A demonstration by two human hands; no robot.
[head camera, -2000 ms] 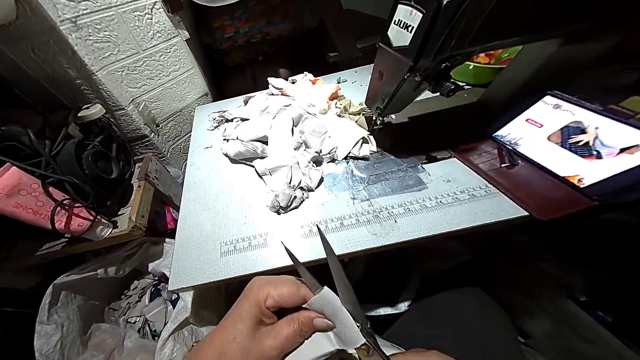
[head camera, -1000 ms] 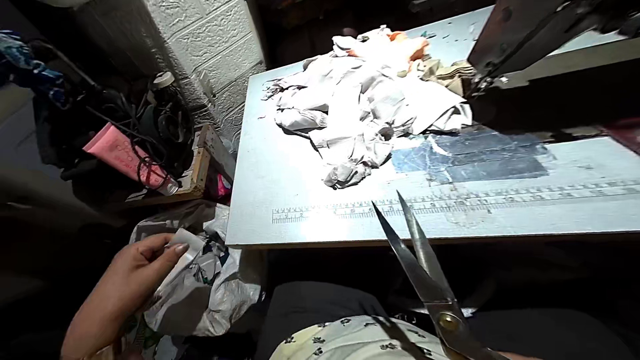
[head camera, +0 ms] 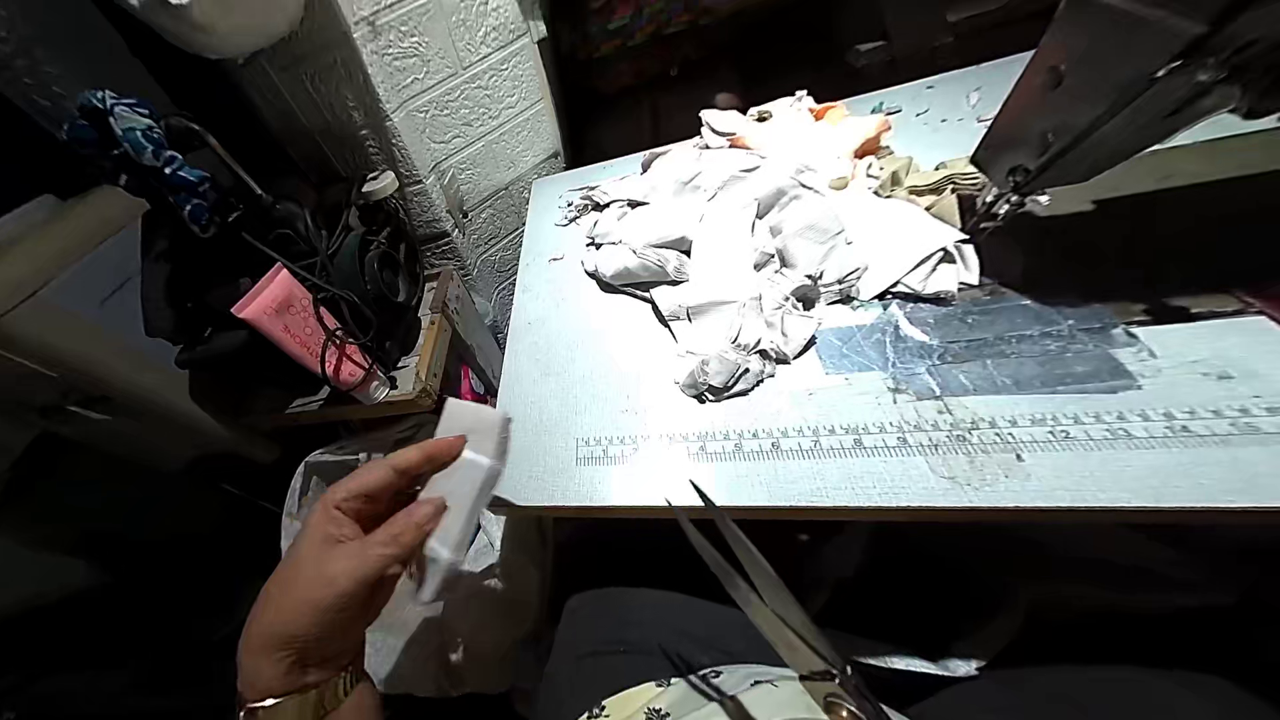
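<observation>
Between the thumb and fingers of my left hand (head camera: 345,560) is a folded piece of white fabric (head camera: 465,495), held off the table's left front corner. A pair of metal scissors (head camera: 765,595) points up toward the table edge with its blades slightly apart, over my lap. The hand on its handles is outside the frame. On the sewing table (head camera: 600,380) lies a heap of crumpled white fabric (head camera: 730,240), with orange and beige pieces at its back. The heap reaches the needle area of a sewing machine (head camera: 1090,100).
A wooden box edge (head camera: 435,340) at left stands beside a pink tube (head camera: 305,335) and tangled dark cables. Below my left hand hangs a plastic bag (head camera: 430,640). A white textured brick wall (head camera: 450,90) rises behind. A printed ruler scale (head camera: 860,445) runs along the table front.
Two seconds ago the scissors were at the white fabric in my left hand; now they are apart. Since one second ago my left hand has risen from over the bag with the fabric. The view has turned left.
</observation>
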